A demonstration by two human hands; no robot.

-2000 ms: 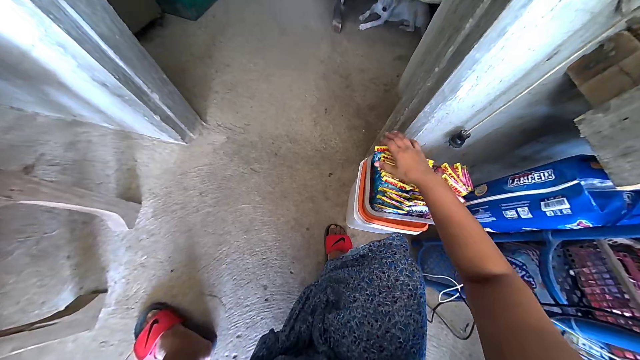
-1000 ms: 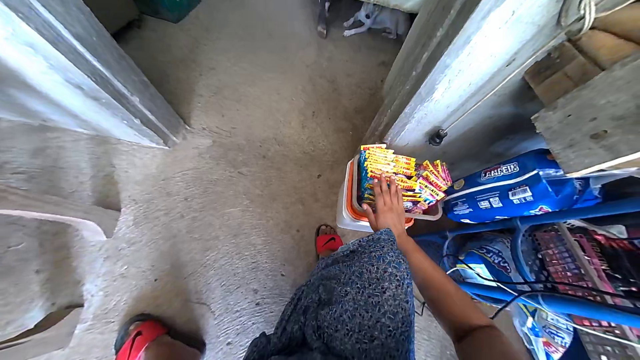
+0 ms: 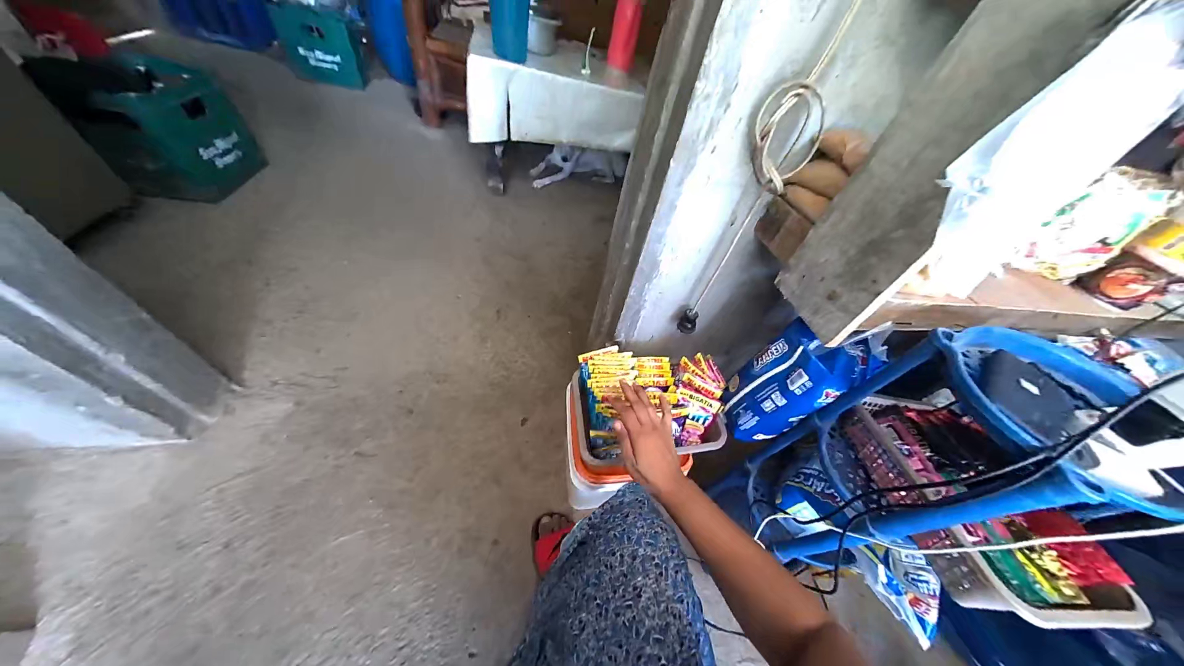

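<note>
My right hand (image 3: 646, 435) rests palm down, fingers spread, on yellow sachets (image 3: 638, 370) that stand packed in a clear plastic container (image 3: 581, 435). Pink and yellow sachets (image 3: 698, 388) fill the container's right side. Beneath it are an orange rim (image 3: 601, 472) and a white tub (image 3: 585, 492), beside the door post. Whether the fingers grip any sachet cannot be made out. My left hand is outside the view. Patterned blue cloth (image 3: 615, 583) covers my leg, just below the tub.
A blue plastic rack (image 3: 888, 370) with baskets and trailing black cables (image 3: 999, 476) stands at the right, near a blue plastic pack (image 3: 777, 384). A concrete door post (image 3: 647, 213) rises behind the sachets. A dog (image 3: 578, 164) lies under a cloth-covered table (image 3: 573, 116). Green crates (image 3: 190, 134) stand at the far left.
My right hand has come back from the far edge of the sachets to their near side. The view has tilted up, bringing the table and crates into sight.
</note>
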